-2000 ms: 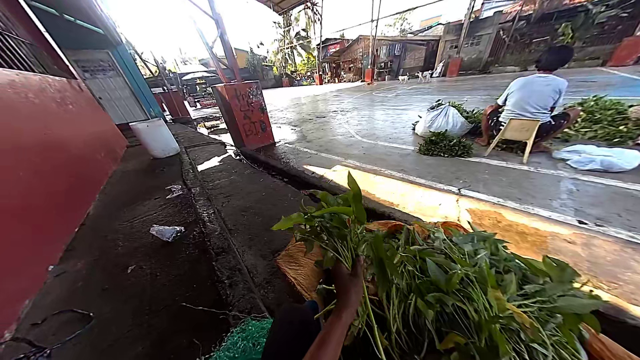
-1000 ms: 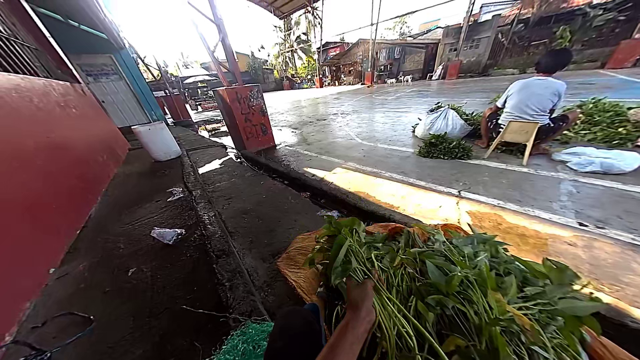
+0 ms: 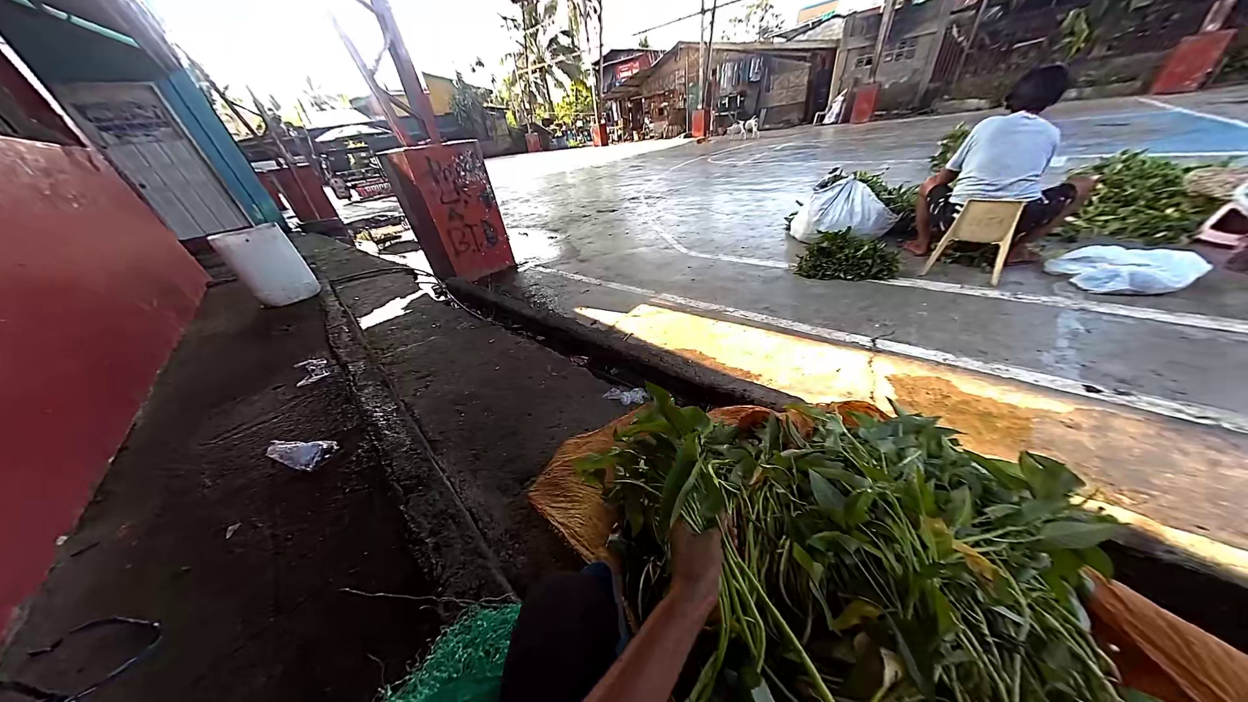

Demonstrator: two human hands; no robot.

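My left hand [image 3: 697, 561] is closed around a bunch of long-stemmed leafy greens [image 3: 682, 473] at the lower middle. The bunch rests at the left side of a large heap of similar greens [image 3: 936, 546], its leaves pointing up and its pale stems trailing toward me. An orange woven sack [image 3: 575, 487] lies around and under the heap, its edges showing at left and lower right. I cannot see my right hand. Beside my dark-clothed knee [image 3: 561, 639], green netting [image 3: 463, 658] lies at the bottom edge.
A raised concrete curb [image 3: 624, 351] runs beyond the sack. On the wet court, a person [image 3: 1004, 161] sits on a low chair [image 3: 978, 229] near piles of greens [image 3: 1146, 200] and white plastic bags [image 3: 843, 210]. A white container [image 3: 265, 263] stands by the red wall [image 3: 88, 351].
My left hand and its bunch were raised at the sack's left side two seconds ago. The hand has since come down, and the bunch now lies against the heap.
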